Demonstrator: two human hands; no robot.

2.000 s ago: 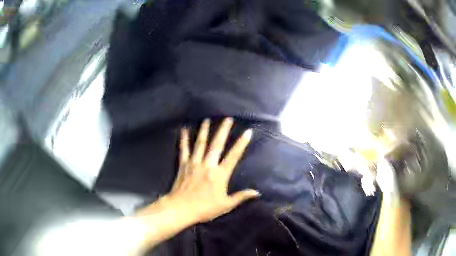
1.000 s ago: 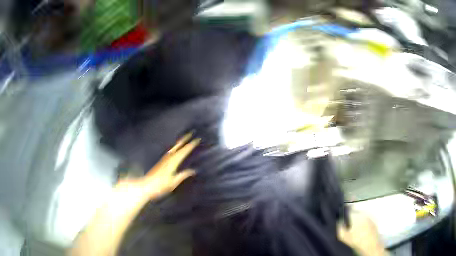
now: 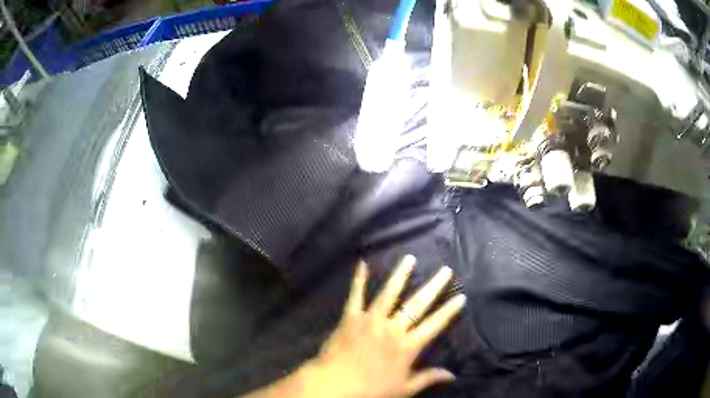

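My left hand [image 3: 381, 342] lies flat, fingers spread, on dark navy-black denim [image 3: 304, 183] in the lower middle. It grips nothing; a thin ring shows on one finger. The denim runs under the presser foot area [image 3: 467, 169] of the sewing machine, where glare hides the needle. A seam runs down from there towards my fingers. Yellow stitching [image 3: 356, 35] shows on the cloth at the top. My right hand cannot be made out; the cloth reaches the right edge.
The cream machine head [image 3: 646, 148] with metal tension knobs [image 3: 557, 167] stands upper right. A bright lamp [image 3: 379, 116] on a blue neck is beside it. The white table [image 3: 144, 264] and grey extension [image 3: 54, 171] lie left. A blue crate [image 3: 117, 43] is behind.
The view has shifted and sharpened. The cloth now spreads to the right below the machine head. My left hand is lower and further right in view, still spread; my right hand has left the view.
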